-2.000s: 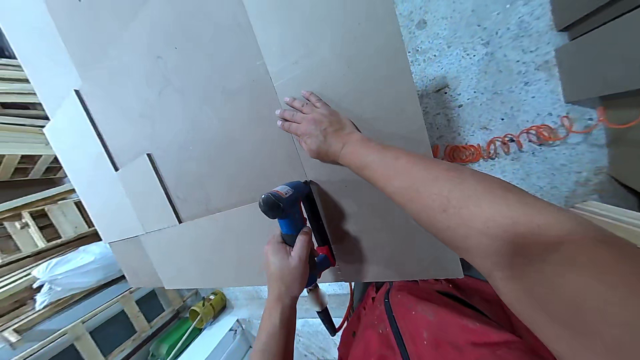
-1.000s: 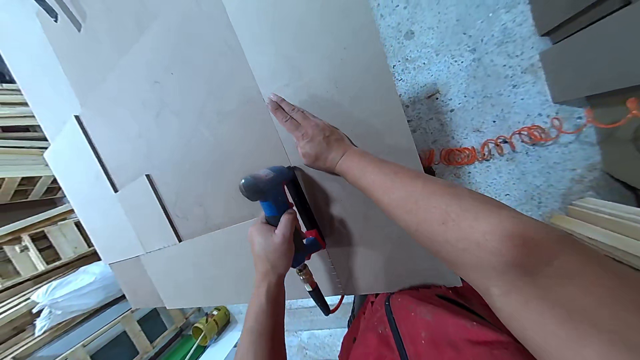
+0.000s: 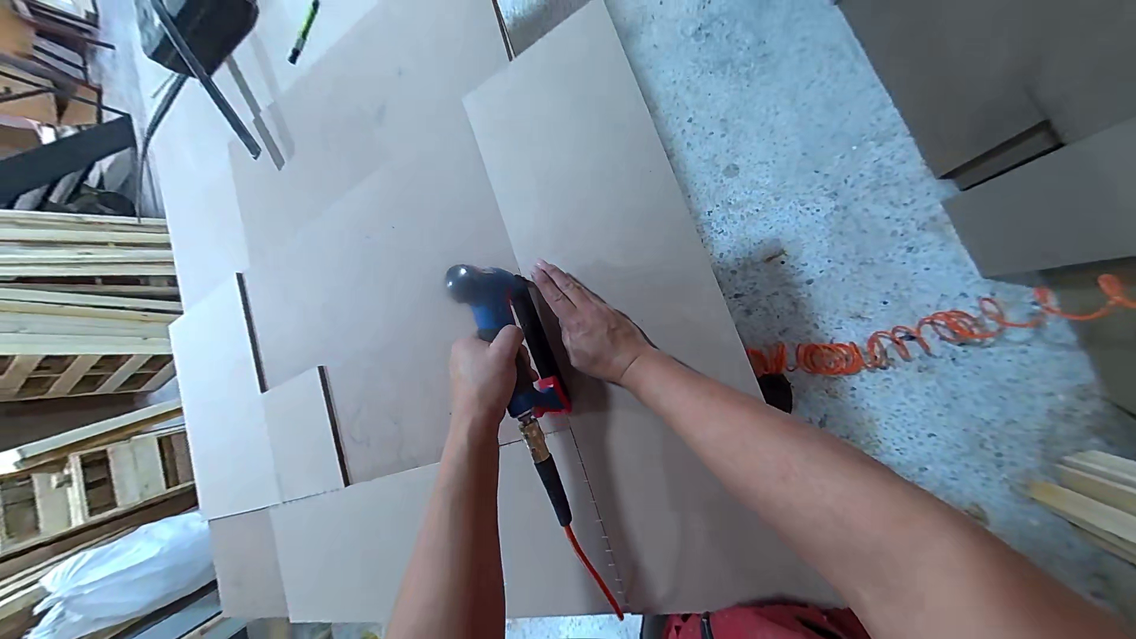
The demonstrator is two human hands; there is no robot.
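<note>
My left hand (image 3: 484, 377) is closed around the handle of a blue and black pneumatic stapler (image 3: 524, 333), whose nose rests near the seam between flat brown boards. An air hose fitting and a red hose (image 3: 593, 568) trail from the stapler's rear. Just right of the tool, my right hand (image 3: 596, 330) lies flat, palm down with fingers extended, on a long brown board (image 3: 595, 169). A row of staples (image 3: 599, 515) runs along the seam below the stapler. Other overlapping boards (image 3: 373, 231) spread to the left.
An orange coiled air hose (image 3: 830, 358) lies on the speckled floor at right. Brown panels (image 3: 1056, 195) and wood strips (image 3: 1092, 497) are beyond it. At left are stacked timber (image 3: 80, 266) and a white plastic bag (image 3: 133, 568). A green marker (image 3: 304, 31) and a dark container (image 3: 200, 31) sit at the top.
The stapler in my left hand has moved further up along the seam, and more of the staple row shows behind it. My right hand has also shifted along the board. The view has moved forward.
</note>
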